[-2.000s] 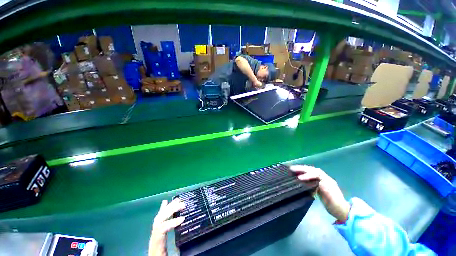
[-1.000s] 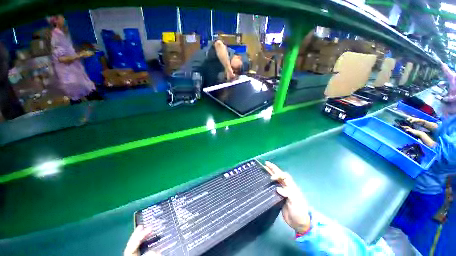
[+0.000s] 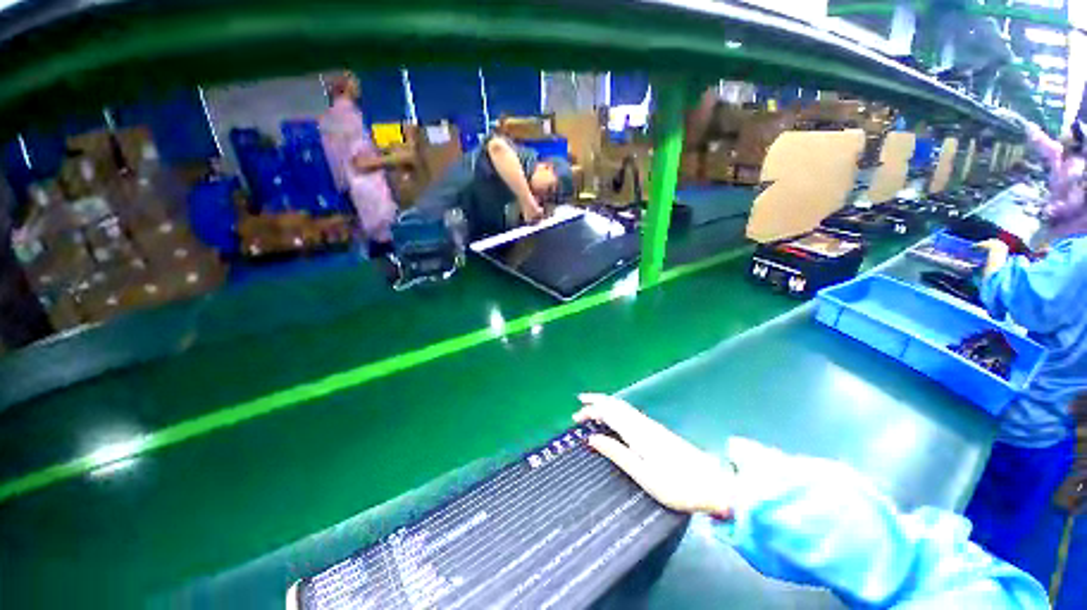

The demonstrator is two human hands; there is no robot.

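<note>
A closed black retail box [image 3: 513, 524] with rows of white text on its facing side lies on the green work surface, cut off by the bottom edge. My right hand [image 3: 650, 459] lies flat on the box's right end, fingers extended over its far right corner and thumb on the text side. My left hand is not in view; the box's left end shows with no hand on it.
A green conveyor [image 3: 393, 411] runs beyond the bench, carrying an open box [image 3: 805, 262] with its tan lid up, others behind it. A blue tray [image 3: 924, 340] with dark parts is at right, beside another worker [image 3: 1043, 322]. A person leans over a dark panel [image 3: 560, 253].
My left hand has left the picture. The box sits lower in view. My right hand has flattened over its right end. The worker at right shows more fully.
</note>
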